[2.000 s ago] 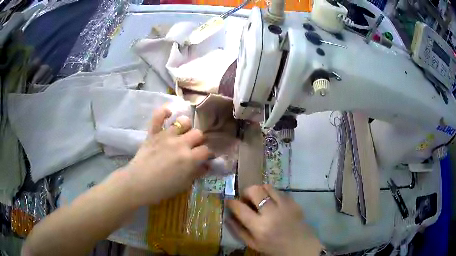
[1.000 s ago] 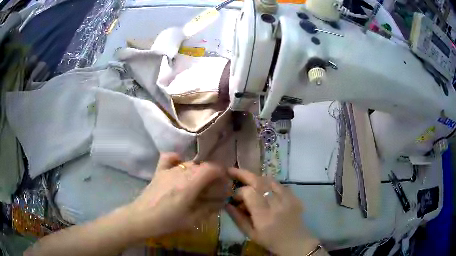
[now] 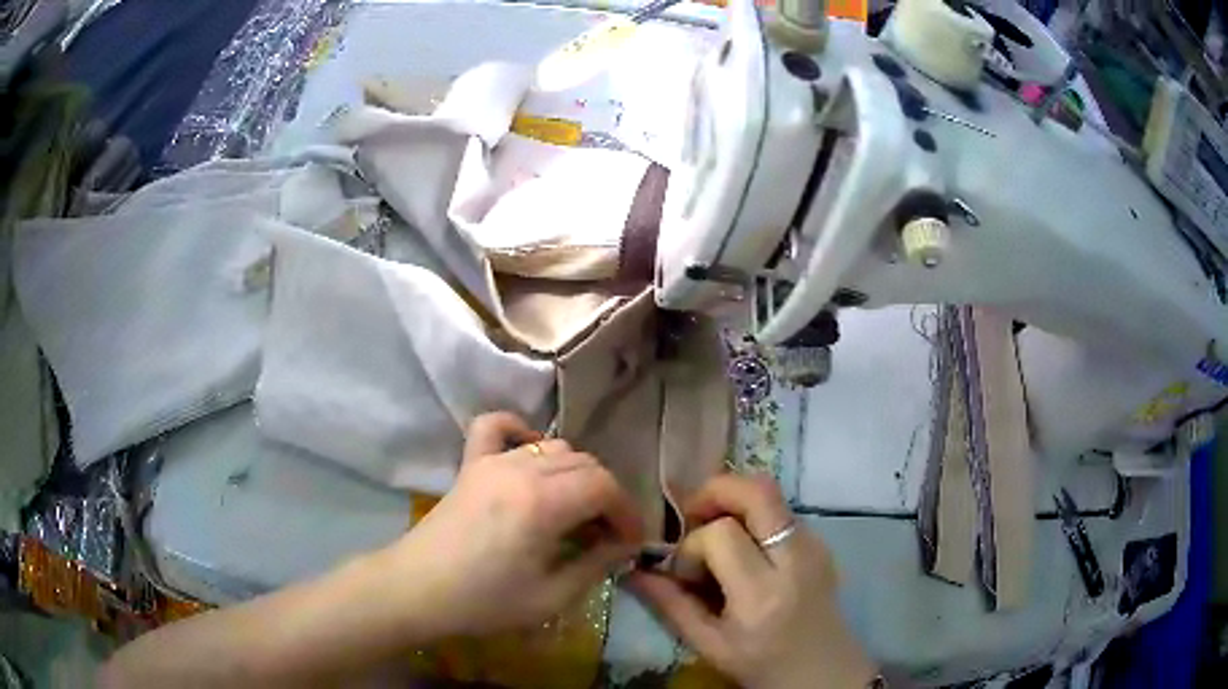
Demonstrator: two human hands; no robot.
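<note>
A tan strip [image 3: 698, 411] runs from under the machine head [image 3: 754, 175] toward me. A beige garment panel [image 3: 357, 357] spreads to its left, with its tan inside [image 3: 606, 397] beside the strip. My left hand [image 3: 532, 525] grips the panel's near edge, fingertips close to the strip's end. My right hand [image 3: 741, 579] pinches the near end of the strip. The fingertips of both hands nearly meet there, and a small dark bit shows between them. The needle is hidden under the head. A brown band [image 3: 642, 226] shows at the head's left.
Spare strips [image 3: 997, 458] lie right of the needle, with dark snips [image 3: 1077, 541] further right. A yellow-orange sheet [image 3: 572, 646] lies under my left wrist. Olive-grey cloth [image 3: 41, 323] is at far left. A lamp [image 3: 586, 57] hangs above the work.
The left hand has moved from on top of the cloth down to its near edge, and the right hand has come to the strip's end. The garment panel lies more opened out. The view has shifted slightly.
</note>
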